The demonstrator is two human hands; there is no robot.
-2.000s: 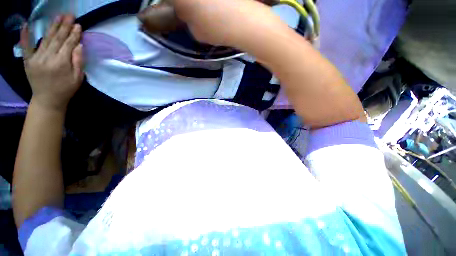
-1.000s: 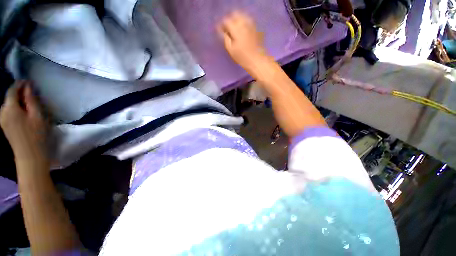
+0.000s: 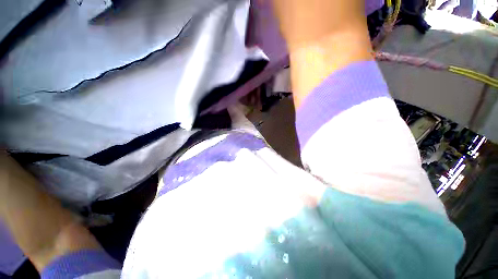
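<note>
The garment (image 3: 125, 82) lies across the upper left of the head view, pale grey-blue lining up, with thin black seam lines and dark strips along its folds. Its near edge hangs in folds in front of my body. My left forearm shows blurred at the lower left, and its hand is cut off or hidden at the left edge. My right forearm reaches up over the table, and its hand is beyond the top edge. The iron is not in view.
Purple table cover (image 3: 267, 27) shows beside the garment. A wrapped pinkish hose (image 3: 409, 60) with bare yellow tubes (image 3: 472, 76) crosses a grey surface (image 3: 437, 92) at the right. Oddments lie below that surface.
The iron went from my right hand to the table's right side, then left view. My right arm has moved up and forward out of the picture. The garment has shifted and spread to the right.
</note>
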